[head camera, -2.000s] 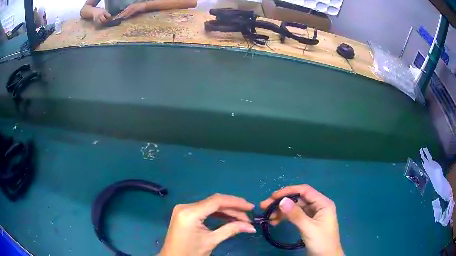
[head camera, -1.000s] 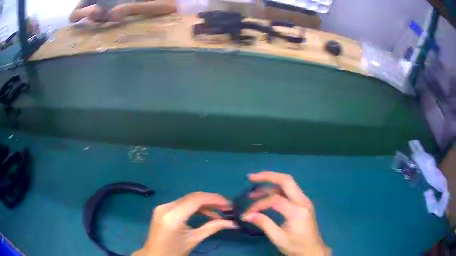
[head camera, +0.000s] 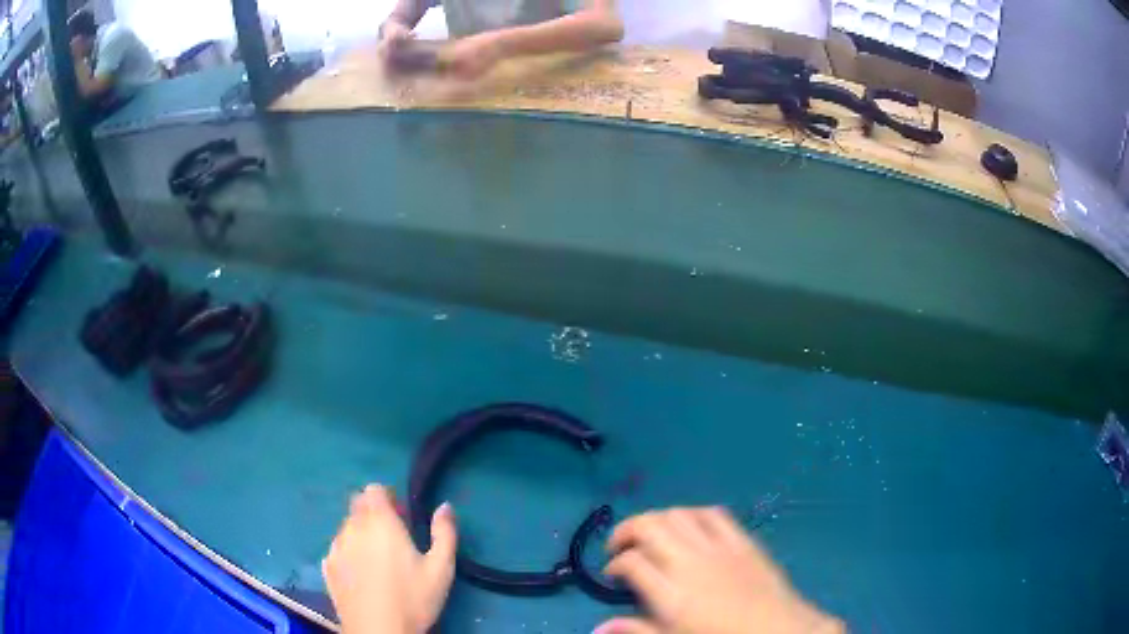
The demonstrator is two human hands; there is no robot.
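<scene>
A black padded headband [head camera: 461, 431] lies in an open C shape on the green bench, its opening to the right. A small black C-shaped yoke [head camera: 582, 545] meets its lower end; whether they are joined is unclear. My left hand [head camera: 394, 557] holds the left side of the headband between thumb and fingers. My right hand [head camera: 693, 572], slightly blurred, has its fingers on the right side of the yoke and hides part of it. The cut-off lower edge hides both wrists.
Black curved parts [head camera: 208, 359] are piled at left; more [head camera: 217, 171] are on the raised green ledge. A blue tote [head camera: 112, 545] is at lower left. A person's arms [head camera: 495, 50] work at the wooden worktop [head camera: 594, 84], which holds black headband parts [head camera: 792, 89]. A small clear bag [head camera: 1114, 448] is at right.
The view has swung left, showing more of the tote and pile. My left hand has moved from the small part onto the headband. The yoke now lies against the headband's lower end.
</scene>
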